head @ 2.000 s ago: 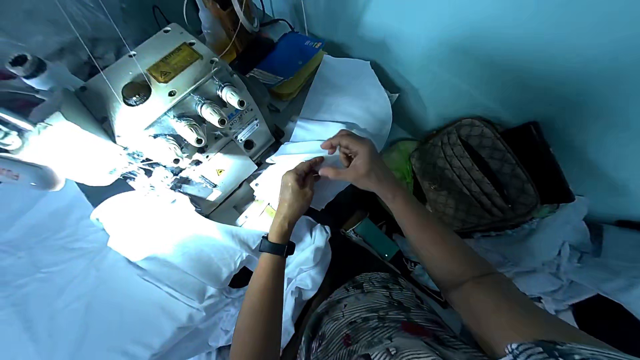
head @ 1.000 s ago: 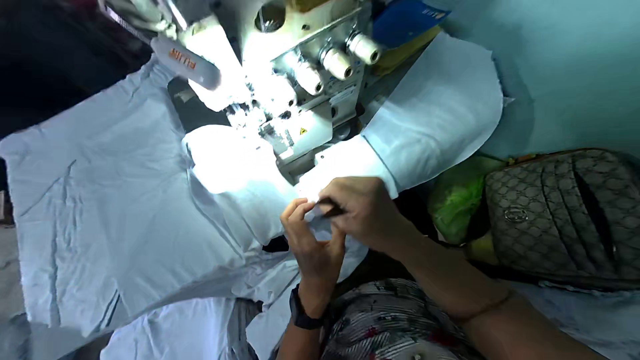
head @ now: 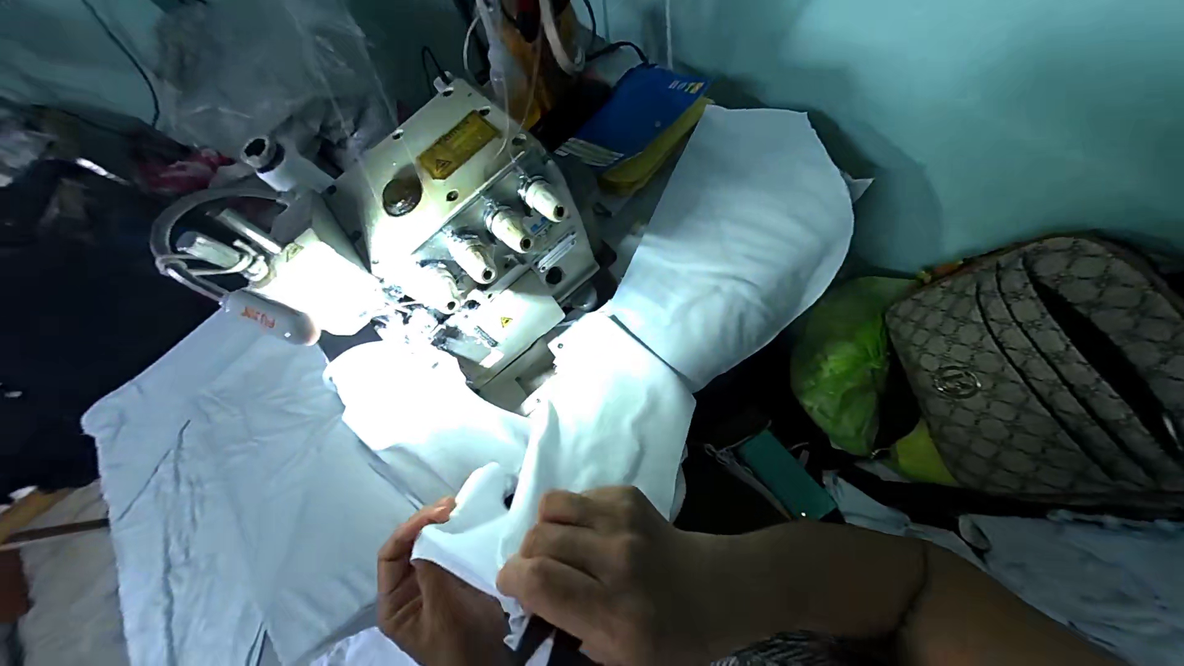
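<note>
White fabric [head: 601, 407] lies across the front of an overlock sewing machine [head: 481, 222] and runs down to my hands. My left hand [head: 435, 592] pinches the edge of the fabric between thumb and fingers, at the lower middle. Close to its right, my right hand [head: 601, 564] grips a gathered part of the same fabric in a closed fist. A dark, narrow thing shows just under my right hand; what it is, I cannot tell. Bright light falls on the machine's needle area and washes out detail there.
A wide white cloth [head: 240, 481] spreads at the left. At the right sit a patterned brown bag [head: 1045, 370] and a green plastic bag [head: 846, 361]. A blue and yellow booklet [head: 638, 111] lies behind the machine by the wall. A green box [head: 786, 472] is right of the fabric.
Both hands now hold the white fabric; a second ago they were together in front of it, with a small dark thing at the right fingers. The fabric has been drawn up between them.
</note>
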